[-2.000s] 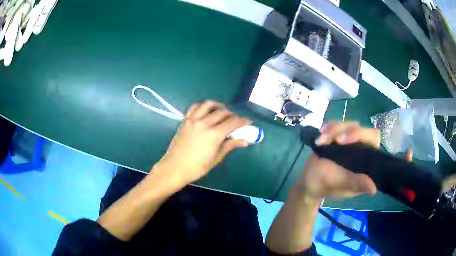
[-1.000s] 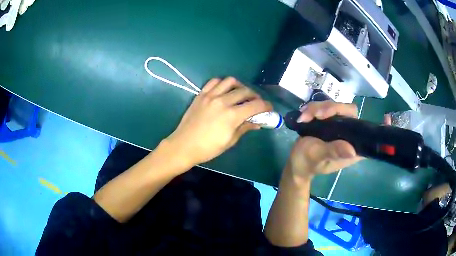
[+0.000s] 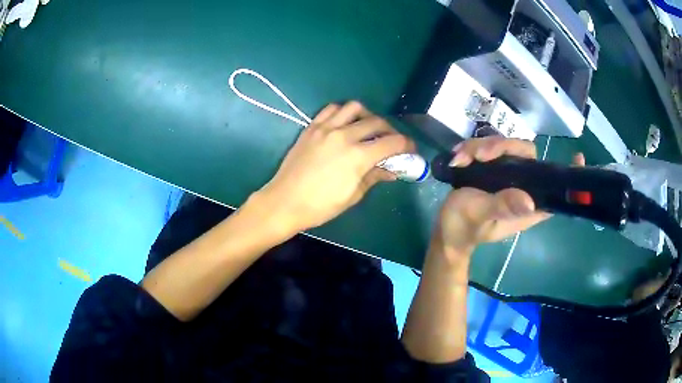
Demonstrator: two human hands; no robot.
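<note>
My left hand (image 3: 333,164) is closed around a white handheld unit (image 3: 404,166) on the dark-green bench. Only the unit's end with a blue band shows past my fingers. Its white cord loop (image 3: 263,97) trails to the upper left. My right hand (image 3: 486,194) holds a black electric screwdriver (image 3: 553,187) with a red switch, lying nearly level. The driver's black nose is right at the unit's blue-banded end. The bit and any screw cannot be seen.
The silver-grey screw feeder (image 3: 516,86) with its white front plate stands beyond my right hand. The driver's black cable (image 3: 662,217) curves down at the right and along the bench edge. White pieces (image 3: 26,11) lie at the far upper left. A blue stool (image 3: 508,336) stands below the bench.
The driver has swung from beside the feeder to the unit's end, and its nose stays there. The camera view has shifted, so the feeder appears further up and right.
</note>
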